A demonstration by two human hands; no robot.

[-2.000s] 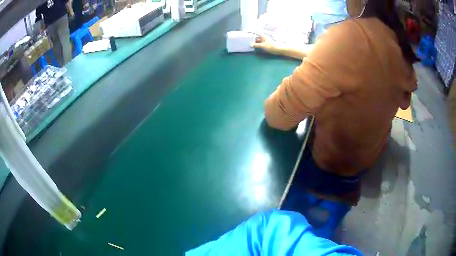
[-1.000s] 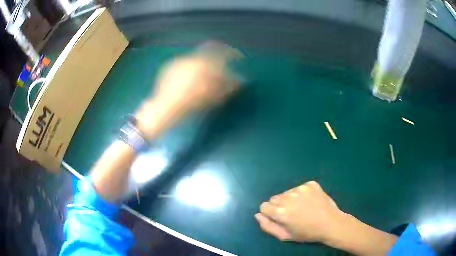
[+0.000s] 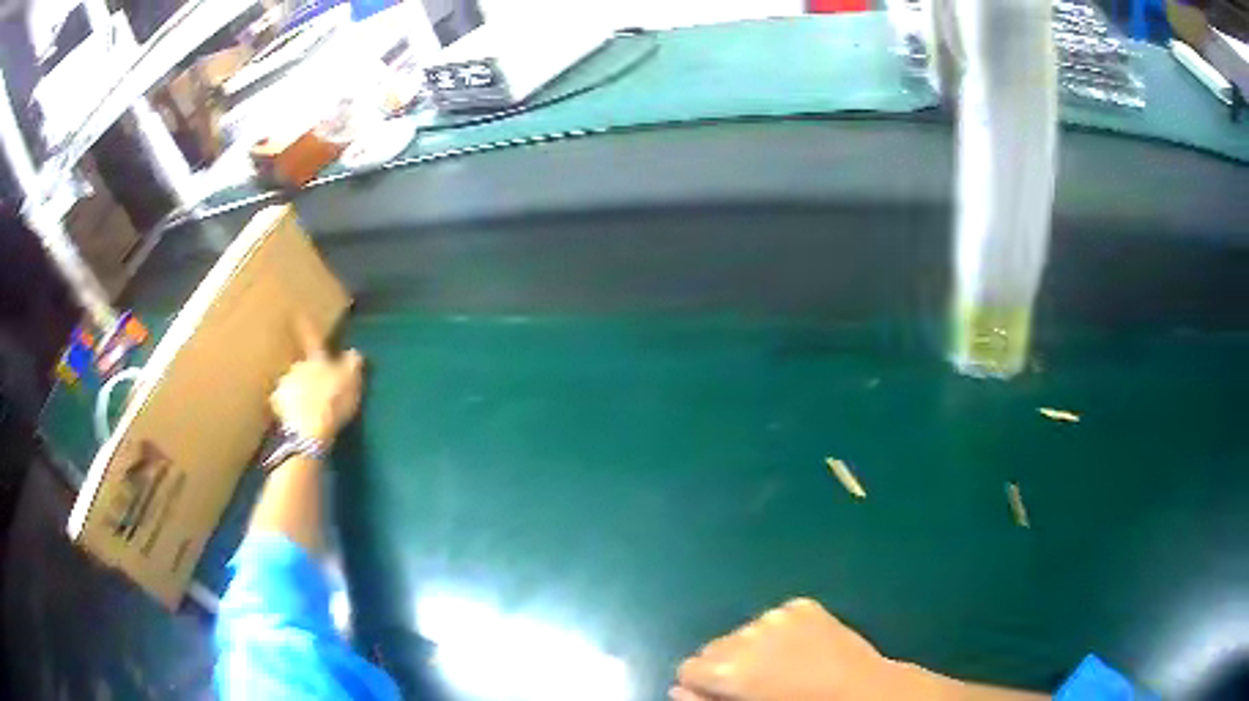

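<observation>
A tan carton (image 3: 226, 397) with dark print stands on its narrow edge at the left of the green bench. Its white carry handle (image 3: 112, 400) sticks out on the far left side. My left hand (image 3: 318, 393) is at the carton's near broad face, fingers spread and seemingly touching it, not wrapped around it. My right hand (image 3: 788, 655) is low at the bottom edge, partly cut off, fingers curled, with nothing visible in it.
A wrapped whitish post (image 3: 1007, 192) with yellow-green tape at its foot stands at the back right. Several small tan strips (image 3: 845, 477) lie on the green surface (image 3: 644, 452). A dark band and a raised green shelf (image 3: 767, 69) run along the far side.
The view has turned from the neighbouring worker to the carton, then tilted up. My left hand has moved left from mid-bench to the carton. My right hand shows lower in view.
</observation>
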